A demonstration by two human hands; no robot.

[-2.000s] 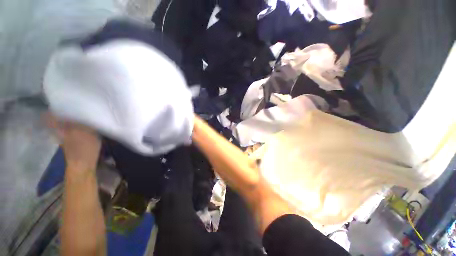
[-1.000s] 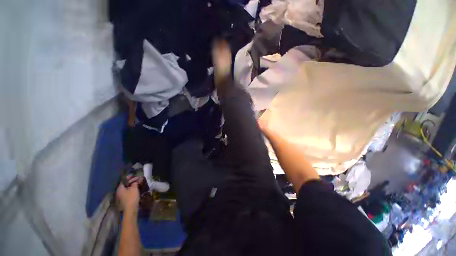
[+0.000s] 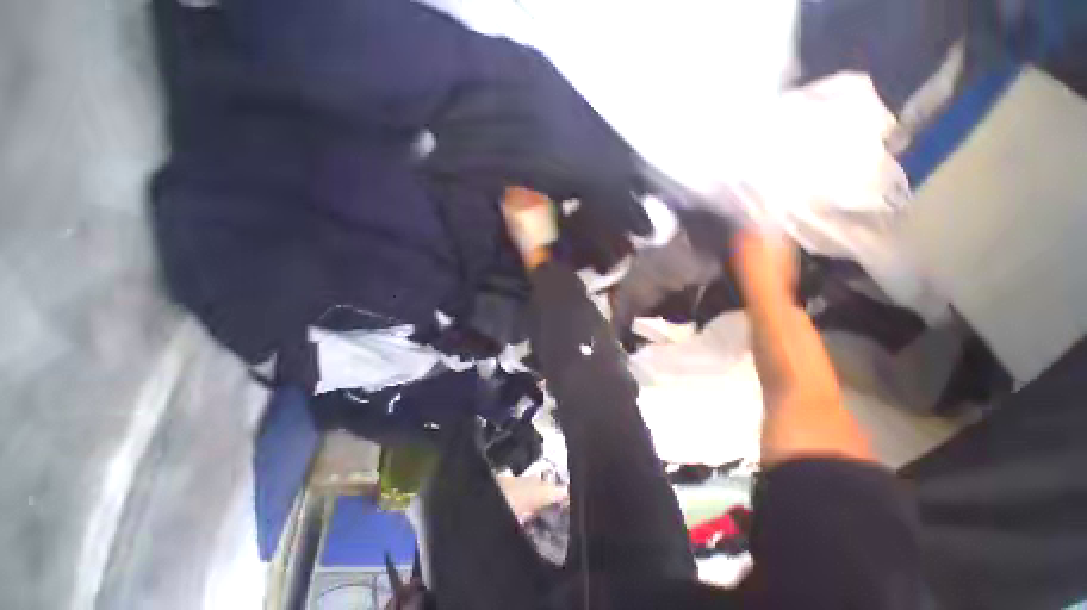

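Observation:
A large black or very dark navy cloth (image 3: 322, 167) lies spread over the upper left. A bright white cloth (image 3: 679, 83), overexposed, fills the top centre. My right hand (image 3: 761, 256) is blurred at the lower edge of the white cloth, which draws together at my fingers; it looks gripped there. My left hand (image 3: 411, 595) is small and dark, mostly cut off by the bottom edge. Dark pointed scissors blades (image 3: 393, 572) stick up from it. The handles are hidden.
My foot (image 3: 528, 224) rests among the scraps. A white scrap (image 3: 372, 360) lies below the dark cloth. A blue panel (image 3: 281, 459) stands at lower left, a pale board (image 3: 1019, 221) at right. A red cloth (image 3: 720, 530) lies below my right forearm. Grey wall or covering (image 3: 72, 298) runs down the left.
My right hand has moved up and right to the white cloth. The dark cloth now spreads wider at upper left. My left hand has dropped to the bottom edge. The view has shifted.

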